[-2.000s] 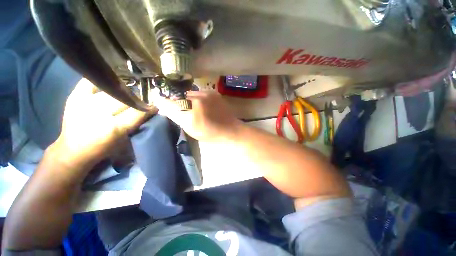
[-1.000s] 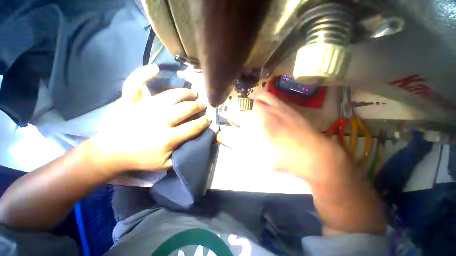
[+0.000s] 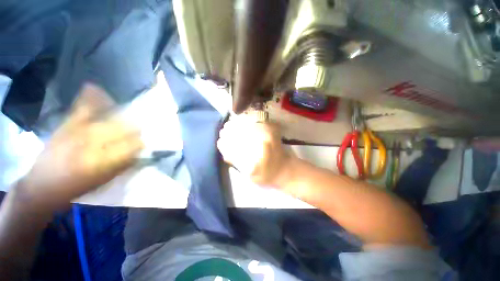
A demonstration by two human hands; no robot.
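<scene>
A dark blue-grey cloth strip (image 3: pixel 204 148) runs from beside the needle area down over the table's front edge. My right hand (image 3: pixel 249 147) is at the needle area, against the strip's right side, its fingers curled and overexposed; whether it grips cloth cannot be seen. My left hand (image 3: pixel 96 145) is blurred, left of the strip and apart from it, over pale, glaring cloth. Its fingertips are unclear. A large dark garment panel (image 3: pixel 118 57) lies behind and left. The machine head (image 3: pixel 214 38) hides the needle and presser foot.
Scissors with red and yellow handles (image 3: pixel 352 153) lie right of my right hand, beside greenish snips (image 3: pixel 392 167) and a dark cloth piece (image 3: pixel 423 171). A lit display on a red pad (image 3: pixel 310 104) is behind the hand. A blue-rimmed crate (image 3: pixel 81 241) is below left.
My left hand has moved left, away from the needle area and the strip. My right hand has moved left and is more closed. The strip now lies longer and flatter.
</scene>
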